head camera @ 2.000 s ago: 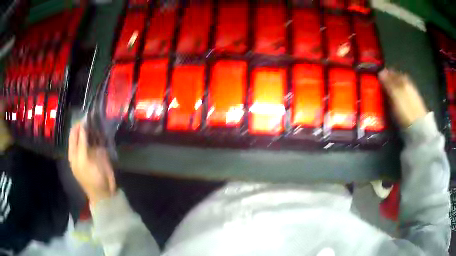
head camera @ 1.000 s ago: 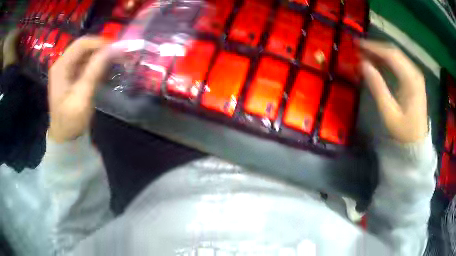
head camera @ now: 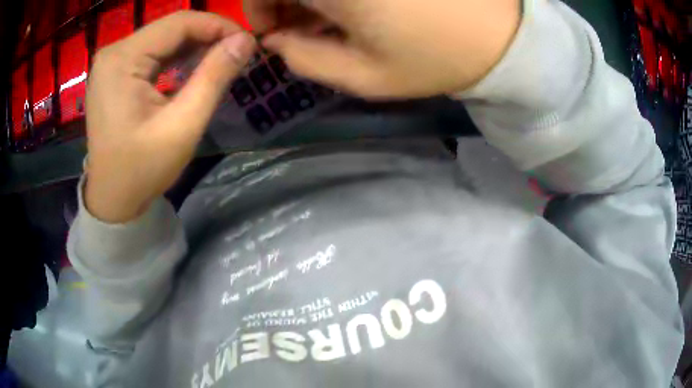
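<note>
A clear adhesive sheet (head camera: 275,98) with rows of small black shapes hangs below my hands, near the bench's front edge. My left hand (head camera: 171,98) pinches the sheet's upper edge between thumb and index finger. My right hand (head camera: 364,45) is close beside it, its fingertips meeting the left ones at the sheet's upper edge; its other fingers are curled and partly cut off by the top of the picture. Red phone back covers (head camera: 72,79) lie in a black tray behind my left hand.
More red covers (head camera: 658,45) show at the far right. The bench edge (head camera: 45,165) runs across in front of my grey sweatshirt. A dark-clothed person's part and a pale sleeve (head camera: 45,303) are at the lower left.
Both hands have left the tray's sides and come together at the upper middle. The sheet with black shapes now shows between them. The view has shifted down toward the sweatshirt.
</note>
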